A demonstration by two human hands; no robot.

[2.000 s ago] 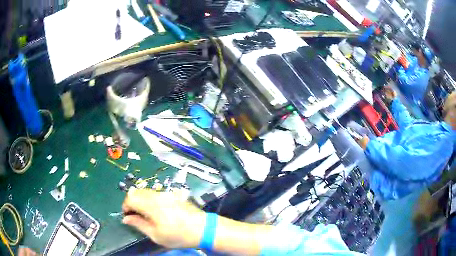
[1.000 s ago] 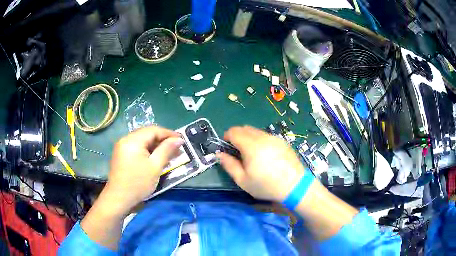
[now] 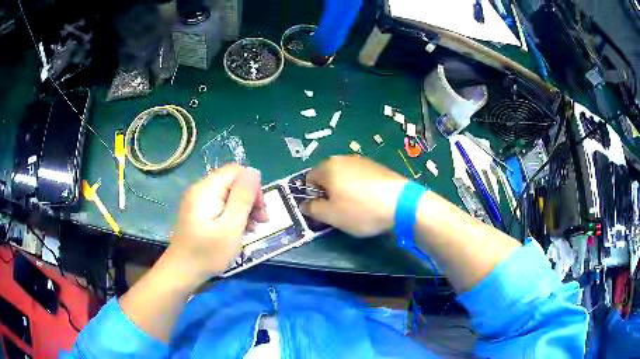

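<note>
The phone housing [image 3: 303, 226] has a silver-white frame and a pale, yellow-edged inside. It lies slanted at the near edge of the green mat. My left hand [image 3: 214, 219] is over its left part, fingers bent together; whether they grip the frame or a small part is hidden. My right hand [image 3: 356, 195] is over the dark camera end, with a blue band at the wrist. Its fingers are shut on thin metal tweezers [image 3: 307, 191], whose tips point left into the housing. My right fingers cover much of the camera end.
Two round screw tins [image 3: 253, 62] are at the back. A cream tape roll [image 3: 161, 138], yellow-handled tools [image 3: 102, 208] and a clear plastic bag [image 3: 223, 149] are on the left. White scraps [image 3: 318, 133] lie mid-mat. A blue pen-like tool [image 3: 477, 179] and a black fan [image 3: 518, 117] are at right.
The view has swung from the right side back over the phone. My right hand has come to the camera end with tweezers. Since one second ago, my left fingers have closed together more.
</note>
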